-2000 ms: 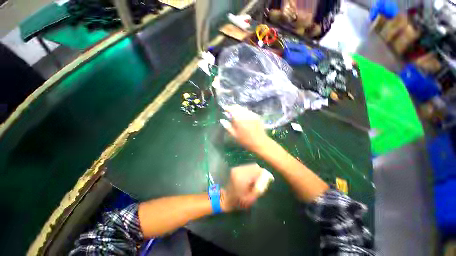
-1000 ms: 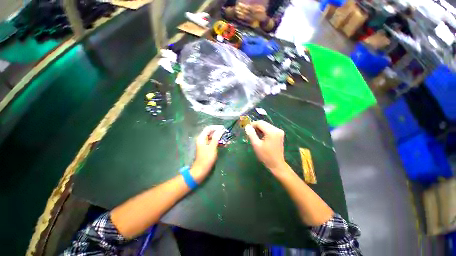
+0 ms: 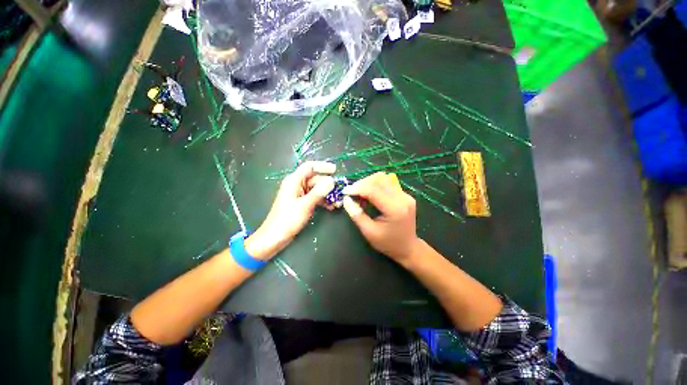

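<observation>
A small dark circuit board assembly (image 3: 336, 192) with bright bits is held between both hands near the middle of the bench. My left hand (image 3: 295, 199), with a blue band at the wrist, grips its left side between thumb and fingers. My right hand (image 3: 383, 214) pinches its right side with thumb and forefinger. A small yellow-orange piece (image 3: 392, 180) shows at the right hand's fingers; whether it is attached to the board I cannot tell. The fingers hide most of the board.
A large clear plastic bag (image 3: 290, 56) with black parts lies beyond the hands. Wired units (image 3: 164, 107) lie at the left, a loose board (image 3: 352, 106) below the bag. Green strips (image 3: 474, 113) are scattered mid-bench. A yellow block (image 3: 473, 184) lies right; a green crate (image 3: 557, 41) stands beyond.
The view has tilted down closer over the bench. Both hands have come together on the small board; a second ago they were slightly apart, the right holding a small yellowish piece.
</observation>
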